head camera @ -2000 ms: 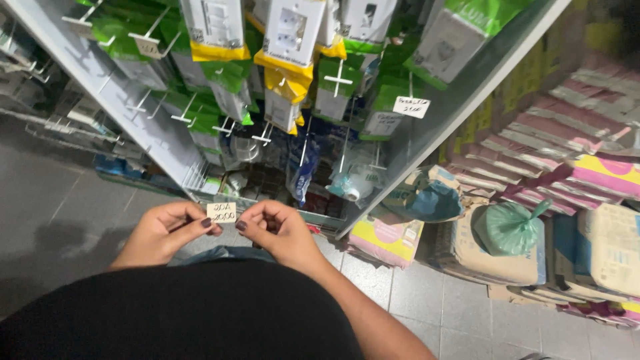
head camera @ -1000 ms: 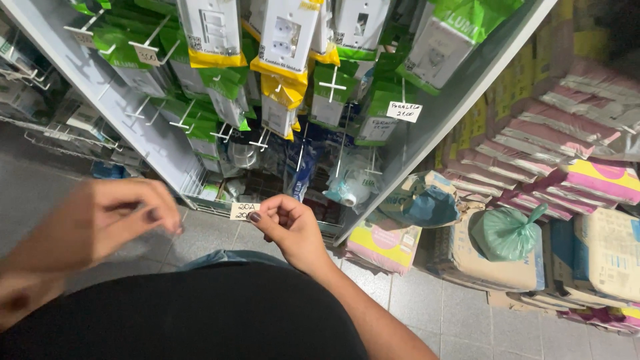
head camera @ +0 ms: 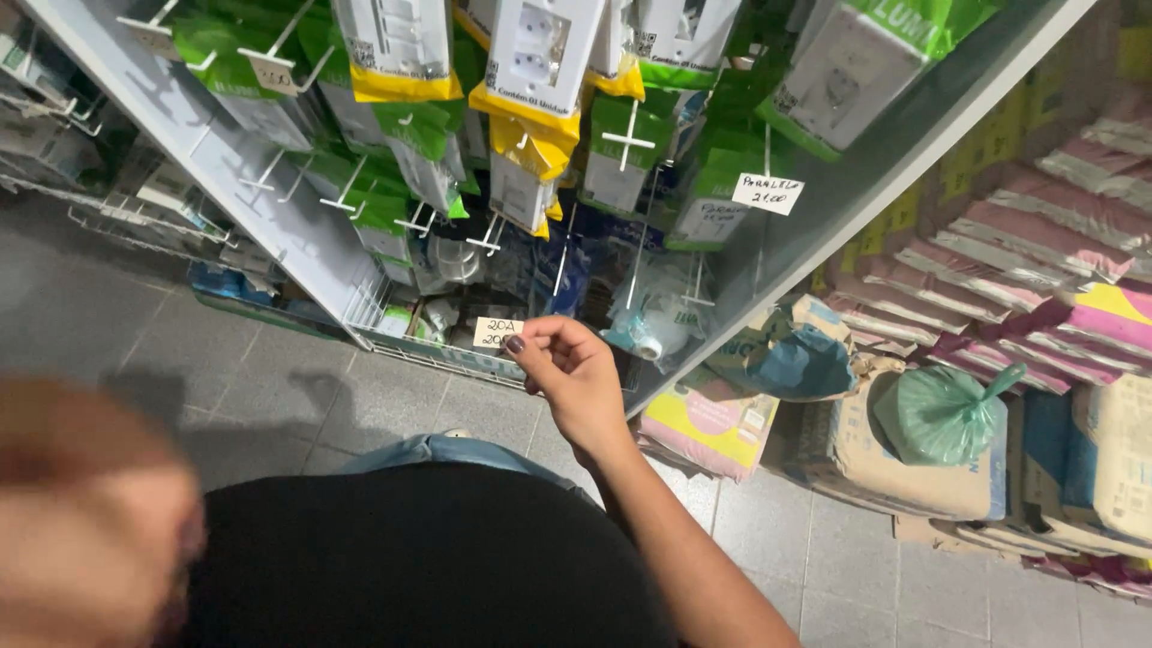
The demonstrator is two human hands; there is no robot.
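My right hand (head camera: pixel 571 382) pinches a small handwritten paper tag (head camera: pixel 498 332) by its right edge, between thumb and forefinger, in front of the display's bottom wire basket. My left hand (head camera: pixel 90 513) is large and blurred at the lower left, close to the camera; its fingers cannot be made out, nor whether it holds anything. Beyond the tag, packaged electrical outlets (head camera: pixel 540 54) in yellow and green wrappers hang on white metal hooks (head camera: pixel 627 139). Another handwritten tag (head camera: pixel 768 193) hangs from a hook at the right.
The display's metal side panels (head camera: pixel 864 198) flank the hooks. A wire basket (head camera: pixel 432 353) forms its bottom edge. On the right are stacked pink packages (head camera: pixel 1008 261), paper sacks (head camera: pixel 927 477) and a knotted green plastic bag (head camera: pixel 940 416). Grey floor tiles (head camera: pixel 270 396) lie below.
My left hand has let go of the tag and moved left, toward the camera. My right hand still holds the tag. Both hands were on it two seconds ago.
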